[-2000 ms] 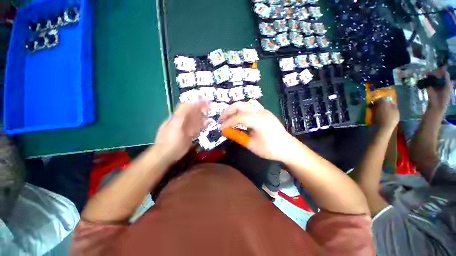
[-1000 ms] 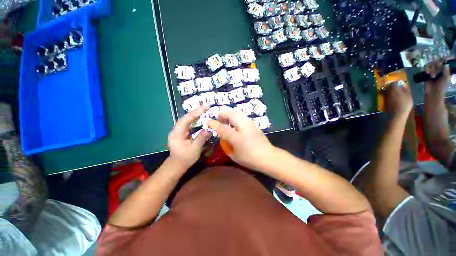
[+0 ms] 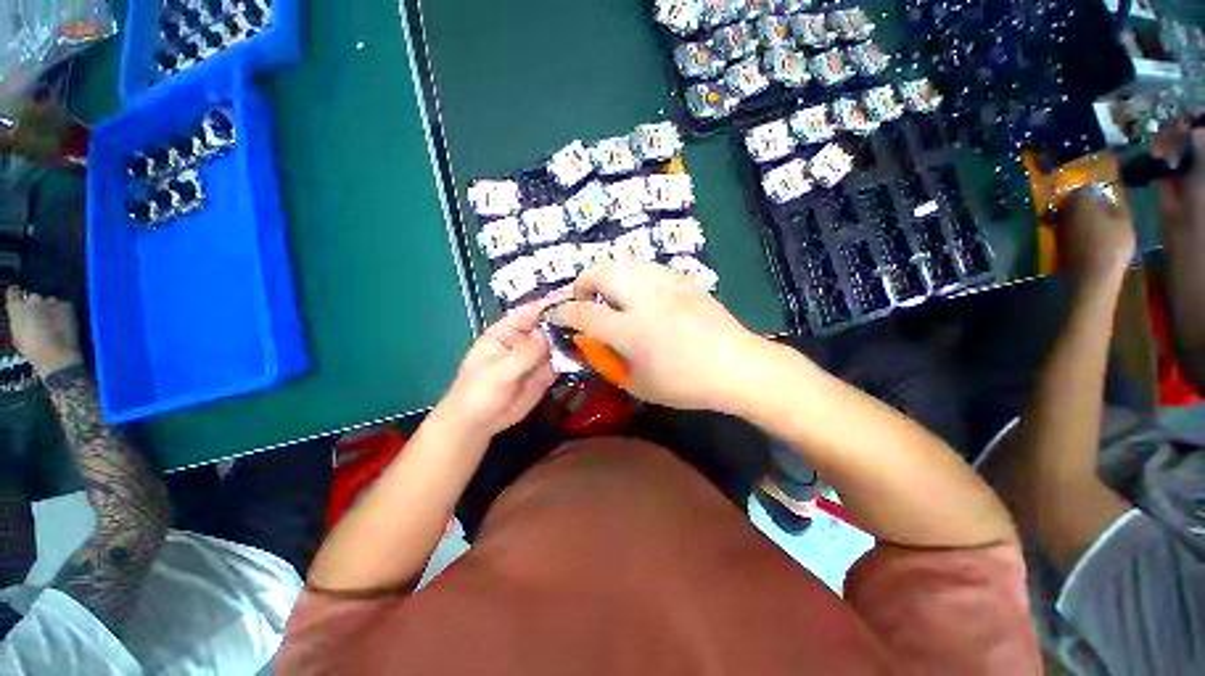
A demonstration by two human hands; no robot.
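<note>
My left hand (image 3: 500, 374) holds a small device module (image 3: 560, 346) by its left side, just in front of the bench edge. The module looks dark and silver, and my fingers partly cover it. My right hand (image 3: 663, 333) grips an orange-handled tool (image 3: 601, 359) against the module; the tool's tip is hidden by the fingers. Rows of whitish modules (image 3: 587, 203) lie in a black tray just beyond my hands, and the nearest ones are partly covered by my right hand.
A blue bin (image 3: 201, 310) with dark units stands at left, another behind it. A partly filled black tray (image 3: 872, 238) and a fuller tray (image 3: 780, 60) lie at right. Loose black parts (image 3: 1004, 79) are heaped upper right. A neighbour's hand holds an orange fixture (image 3: 1051, 198); a tattooed arm is at left.
The view has shifted, so the bench items sit further right. Both hands remain together; the module now shows between them, and the orange handle is more visible than a second ago.
</note>
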